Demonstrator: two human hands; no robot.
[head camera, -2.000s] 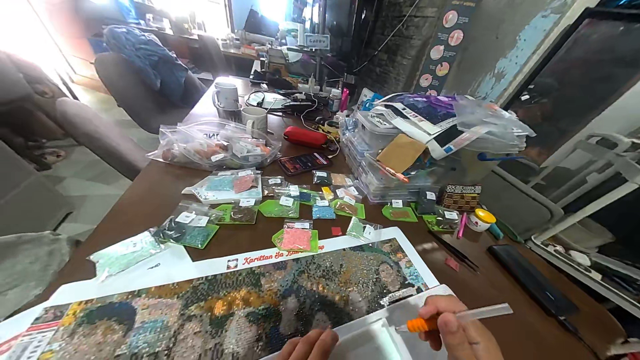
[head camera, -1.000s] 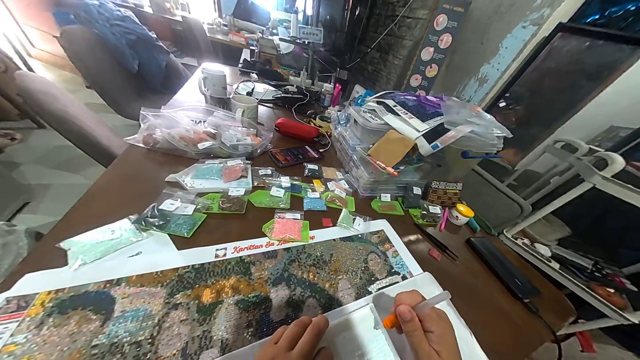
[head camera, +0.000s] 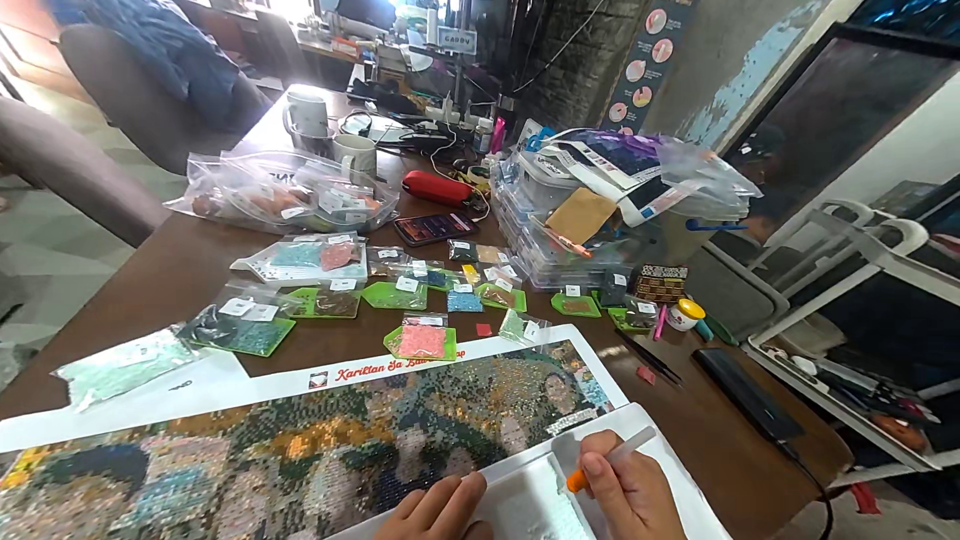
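Observation:
My right hand (head camera: 630, 484) grips an applicator pen (head camera: 630, 444) with a translucent barrel and an orange end, held over a white tray (head camera: 675, 469) at the lower right. Pale drills (head camera: 551, 502) lie in the tray's recess. My left hand (head camera: 442, 510) rests at the tray's left part, fingers bent, near the lower edge of the diamond painting canvas (head camera: 300, 450); whether it grips the tray's edge is hidden. The canvas carries a glittering multicoloured picture with a white border and red lettering.
Behind the canvas lie bags of drills (head camera: 421, 339) on green trays (head camera: 326, 304). Farther back are a phone (head camera: 435, 229), a red case (head camera: 436, 187), mugs (head camera: 307, 112) and stacked plastic boxes (head camera: 562, 262). Tweezers (head camera: 652, 358) and a black power bank (head camera: 750, 394) lie at the right.
Between two seconds and one second ago, the pen's orange end swung from pointing up over the tray to pointing down at it. My right hand still holds the pen.

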